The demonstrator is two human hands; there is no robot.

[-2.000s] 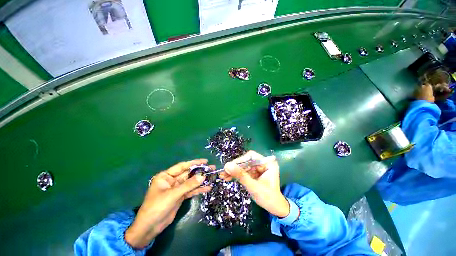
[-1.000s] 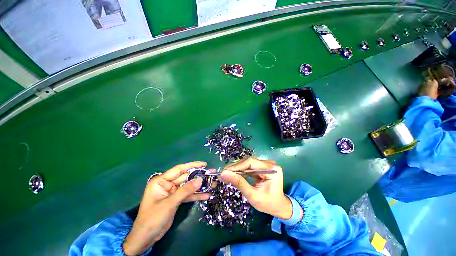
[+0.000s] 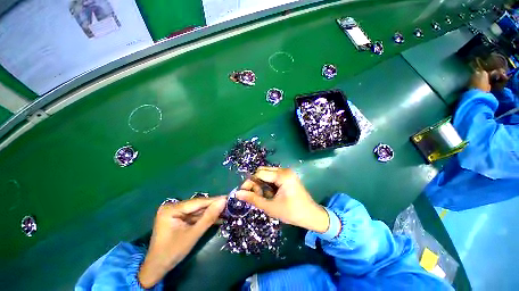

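A round silver and dark assembly [image 3: 238, 204] is held up between my two hands, above the nearer heap of small metal pieces [image 3: 253, 232]. My left hand [image 3: 185, 230] pinches its left edge with thumb and fingertips. My right hand [image 3: 280, 196] has thumb and fingers at its upper right edge. The tweezers cannot be made out clearly in my right hand. A smaller heap [image 3: 248, 154] lies just beyond. Two more round parts show partly behind my left hand, one of them near its knuckles [image 3: 171, 202].
A black bin [image 3: 324, 120] of shiny bits stands right of the heaps. Round assemblies [image 3: 126, 155] and a flat rectangular device [image 3: 354, 33] lie on the green belt. A spool in a yellowish frame [image 3: 439, 140] and a person in blue sleeves [image 3: 484, 128] are at the right.
My right fingers have moved onto the round assembly, and the tweezers no longer show clearly. Another round part has come into view behind my left hand. The belt's assemblies have shifted left in view.
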